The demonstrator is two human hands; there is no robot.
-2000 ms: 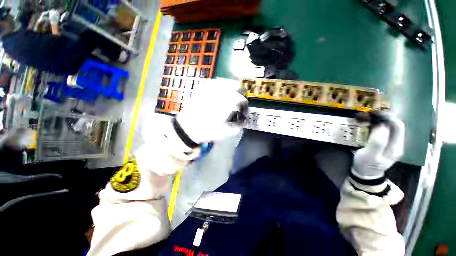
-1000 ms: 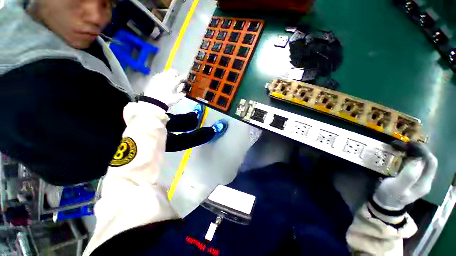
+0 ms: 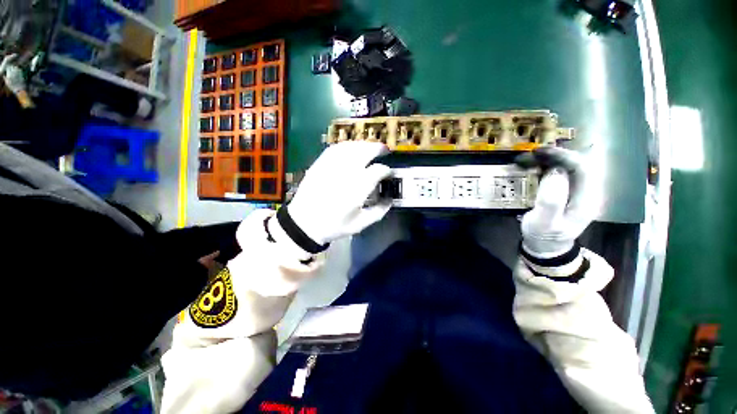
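Observation:
The silver-white fixture base [image 3: 444,187] lies lengthwise in front of me, with three pale windows showing towards its right. My left hand [image 3: 339,190], in a white glove, covers the fixture's left part. Its thumb and fingertips are around a small black workpiece [image 3: 393,189] at the window left of the pale ones. My right hand [image 3: 558,202], gloved, grips the fixture's right end. The brass-gold mating bar [image 3: 444,133] lies just beyond the fixture, its six cavities facing up and yellow marks along its near edge. The fixture's left end is hidden under my left hand.
An orange-brown grid tray [image 3: 242,121] holding black parts lies at the left. A loose black pile [image 3: 372,65] is beyond the mating bar. An orange-brown stack [image 3: 250,14] and black blocks [image 3: 602,11] are at the far edge. A dark-clothed person [image 3: 81,299] is close at the left.
My left hand has moved from the grid tray to the fixture, and a black piece now shows at the third window. My right hand stays at the fixture's right end. The view has turned.

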